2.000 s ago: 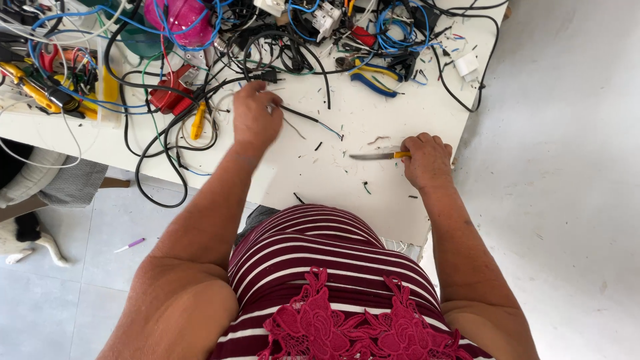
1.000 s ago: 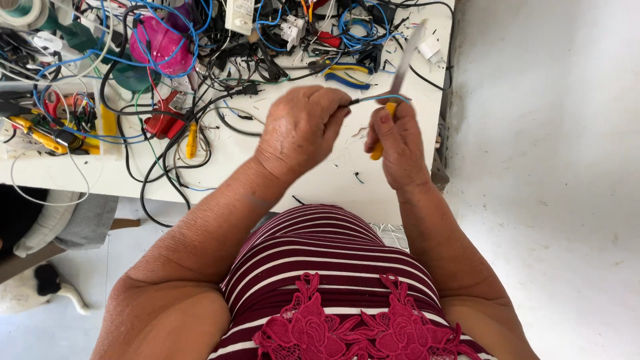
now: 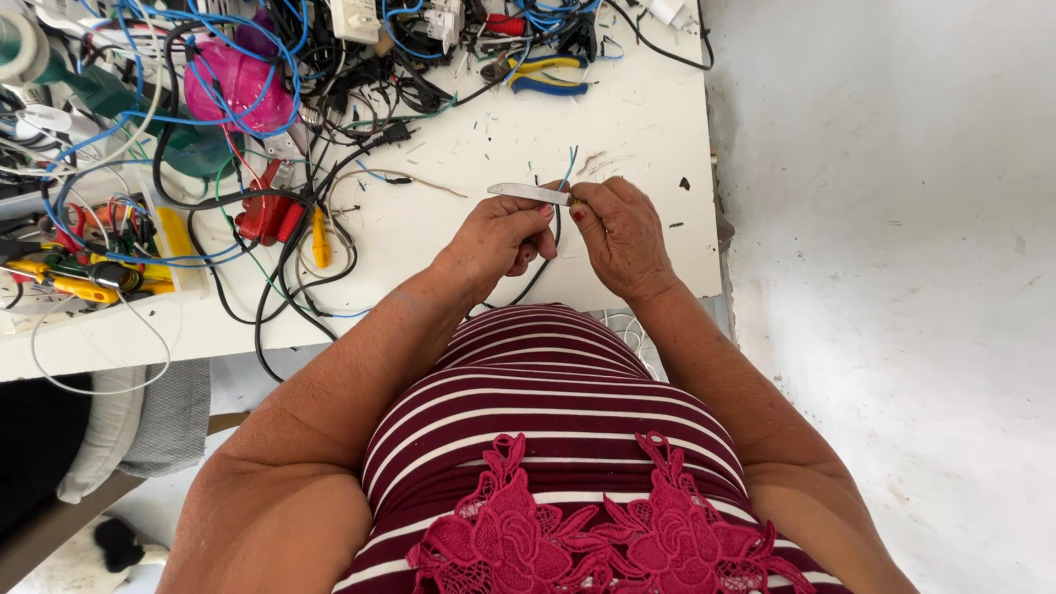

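My right hand (image 3: 623,235) is closed around the handle of a knife (image 3: 528,194), whose blade points left across the fingertips of my left hand (image 3: 499,239). A black cable (image 3: 540,276) with blue wire ends (image 3: 569,165) runs by those fingertips, and my left hand grips it. The blade lies at the cable near the blue ends; whether it touches them cannot be told. Most of the knife's yellow handle is hidden in my right fingers.
Blue-and-yellow pliers (image 3: 549,74) lie beyond my hands on the white table (image 3: 660,140). A black plug (image 3: 392,134), tangled cables, a red tool (image 3: 268,210) and a yellow-handled tool (image 3: 320,238) lie to the left. A plastic box (image 3: 194,272) holds several tools.
Two seconds ago my hands were apart, with the knife in my right hand near the table. Both came together at the cable, and the blade has swung from pointing up to pointing left.
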